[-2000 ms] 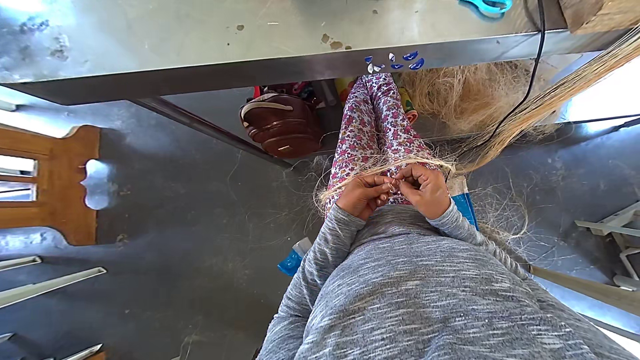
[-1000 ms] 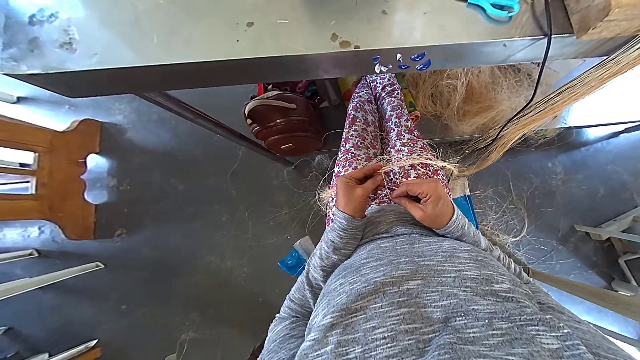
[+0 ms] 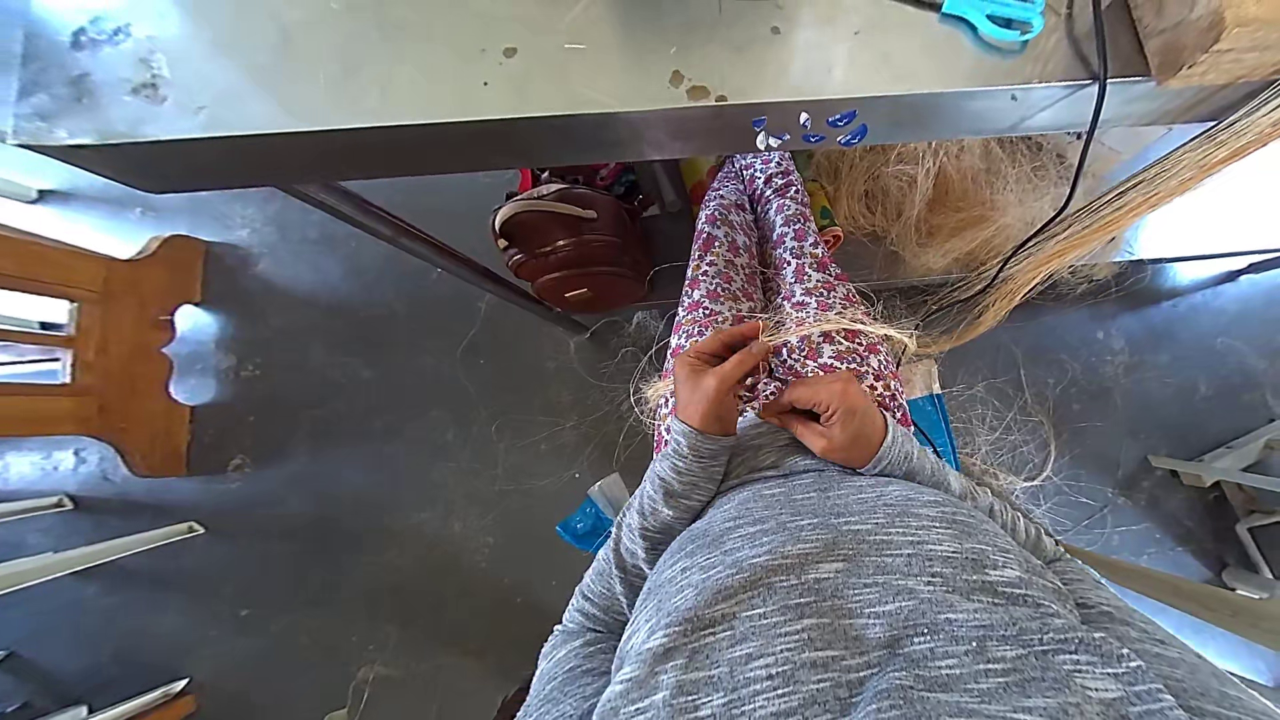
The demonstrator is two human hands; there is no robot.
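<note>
Above my lap, my left hand [image 3: 718,378] pinches a thin bundle of pale plant fibre [image 3: 840,328] between thumb and fingertips. The loose strands spread over my thighs toward the right. Slightly lower and to the right, my right hand [image 3: 828,418] has its thumb and fingers closed together near the lower end of fine strands; what lies between its fingertips is too small to tell. A long hank of straw-coloured fibre [image 3: 1090,235] runs down from the upper right to beside my right knee.
A metal table [image 3: 420,70] crosses the top, with turquoise scissors [image 3: 998,18] and a black cable [image 3: 1085,150] at its right. Under it are a brown leather bag [image 3: 575,245] and a heap of loose fibre [image 3: 940,200]. A wooden chair [image 3: 150,350] stands left.
Two seconds ago my hands were close together at one height. My right hand has since moved lower, toward my waist, and the hands are now slightly apart.
</note>
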